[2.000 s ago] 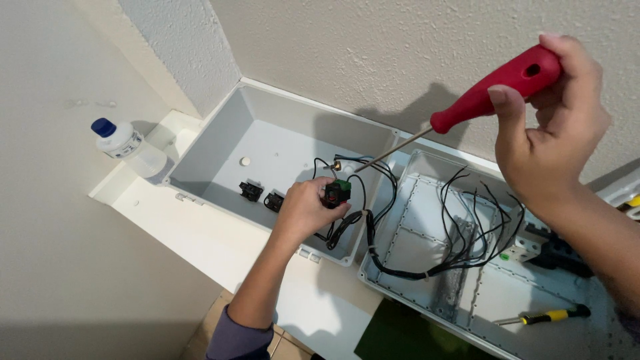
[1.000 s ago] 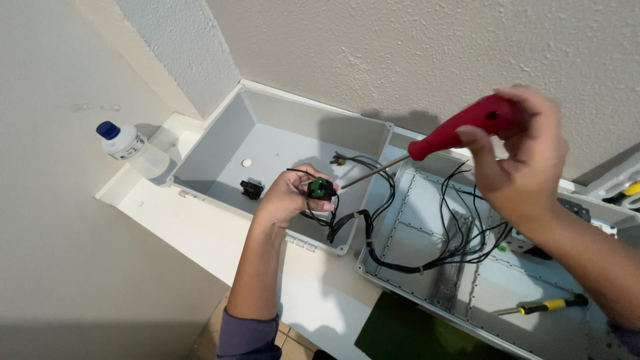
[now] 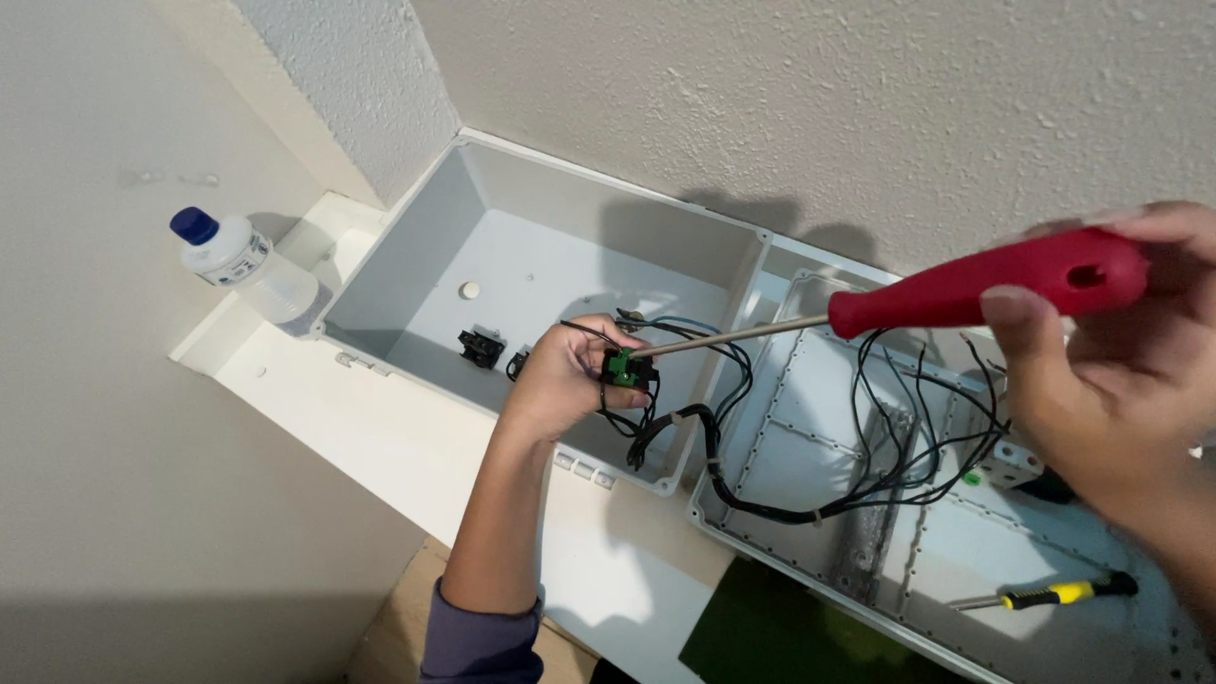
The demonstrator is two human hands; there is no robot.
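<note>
My left hand (image 3: 567, 378) pinches a green and black contact block (image 3: 625, 369) with black wires on it, above the deep grey enclosure box (image 3: 608, 195). My right hand (image 3: 1107, 366) grips the red handle of a long screwdriver (image 3: 950, 285), whose tip meets the top of the green part. A bundle of black wires (image 3: 712, 451) runs from beneath the block over the box's edge into the shallower enclosure part (image 3: 807, 560) at the right. On the floor of the deep box sits a black contact block (image 3: 481, 349); another shows partly behind my left hand.
A plastic bottle with a blue cap (image 3: 252, 271) stands on the white ledge (image 3: 399, 427) at the left. A yellow and black screwdriver (image 3: 1069, 594) lies in the right enclosure part, near a partly hidden switch device (image 3: 1012, 465). A textured wall rises behind the boxes.
My left hand and the contact block have turned, showing more of the green part. My right hand has come lower with the red screwdriver, whose shaft is now nearer to level.
</note>
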